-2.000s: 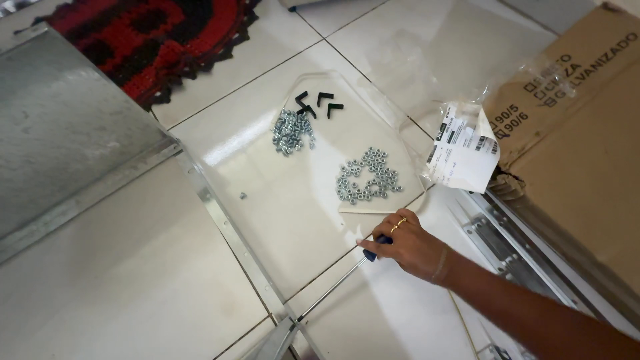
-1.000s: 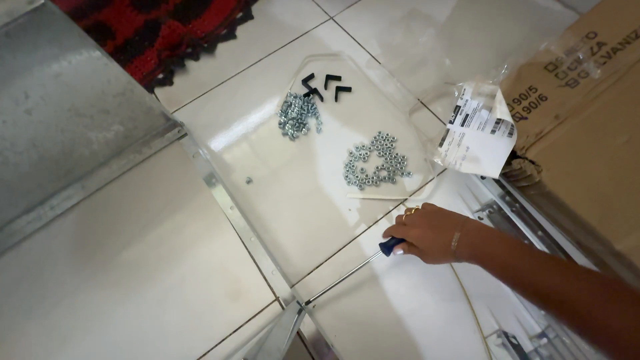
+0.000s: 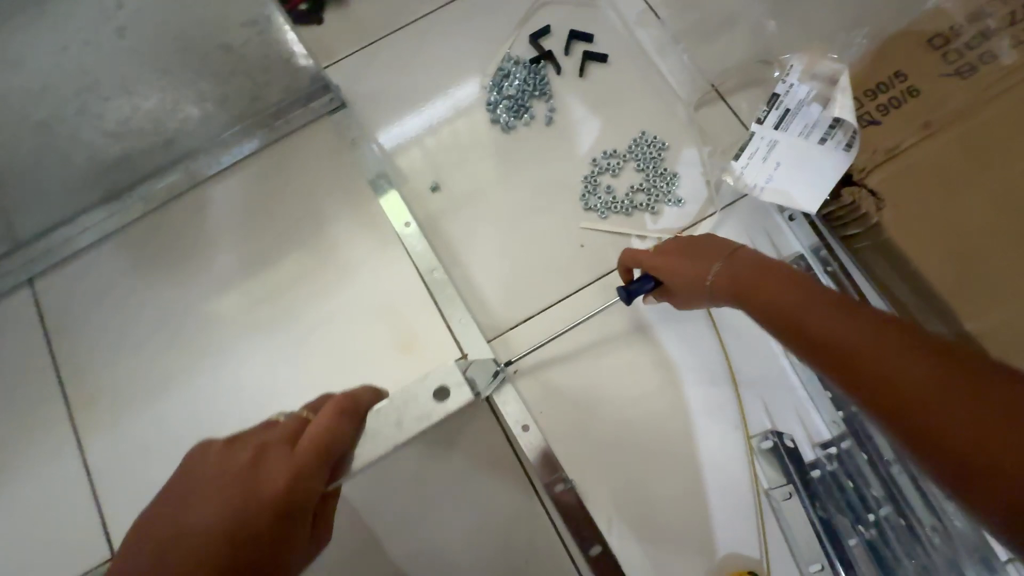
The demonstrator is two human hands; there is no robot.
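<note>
My right hand [image 3: 692, 270] grips the blue handle of a screwdriver [image 3: 566, 328]. Its long shaft slants down-left, and the tip meets the bent end of a galvanized metal strip [image 3: 420, 408]. That strip's other end is in my left hand [image 3: 248, 480], at the lower left. Where the tip touches, the strip lies against a long perforated metal bar [image 3: 436, 276] that runs diagonally over the floor; whether a screw sits there is hidden. Beyond lie a pile of bolts [image 3: 516, 92], a spread of nuts [image 3: 632, 176] and several black L-shaped corner pieces [image 3: 592, 60].
A galvanized sheet panel [image 3: 144, 104] fills the upper left. At right are a cardboard box [image 3: 944, 184], a crumpled plastic bag with a printed label [image 3: 788, 136] and a stack of perforated metal profiles [image 3: 864, 488]. One small nut [image 3: 434, 187] lies apart on the tiles.
My left hand, unseen in the earlier frames, now shows holding the metal strip. My right hand keeps its grip on the screwdriver, whose tip stays at the joint.
</note>
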